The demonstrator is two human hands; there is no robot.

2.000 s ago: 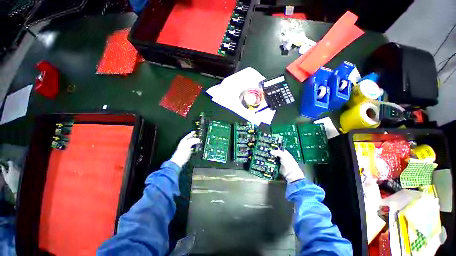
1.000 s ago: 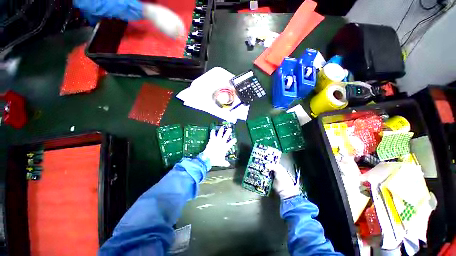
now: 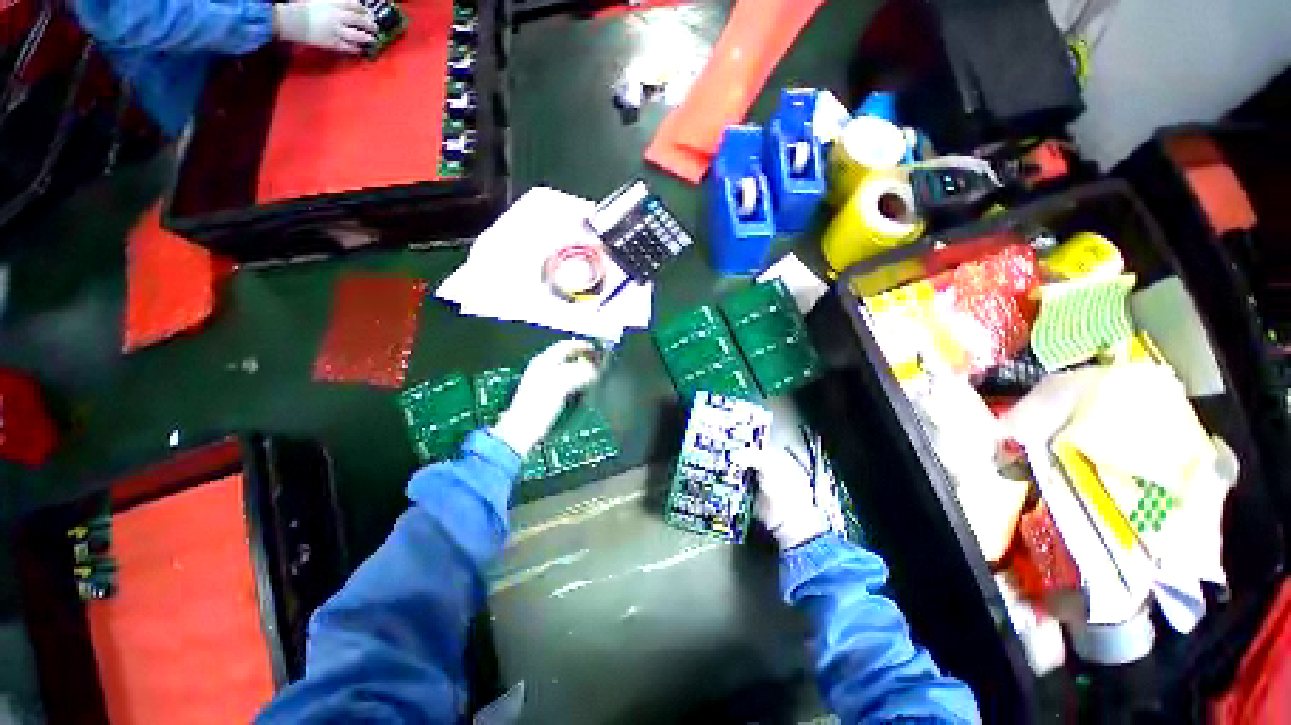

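My right hand (image 3: 793,496), in a white glove, holds a populated circuit board panel (image 3: 719,467) by its right edge above the mat (image 3: 637,609). Its component side shows. My left hand (image 3: 549,394), also gloved, is over a row of green panels (image 3: 439,415) left of centre and partly covers them. Its fingertips are bunched near a small dark bit; whether they grip anything is unclear. Two more green panels (image 3: 769,336) lie flat side by side beyond the held panel.
Black totes with red liners and boards stand at near left (image 3: 262,567) and far left (image 3: 340,213). Another person's gloved hand (image 3: 329,24) holds a board over the far one. A supplies bin (image 3: 920,467) is at right. Blue holders (image 3: 741,213), calculator (image 3: 644,234) and tape roll (image 3: 576,271) lie beyond.
The view has shifted right. My left hand has lifted from flat on a panel, with fingers now bunched. My right hand still holds its panel. The other person's hand now holds a board.
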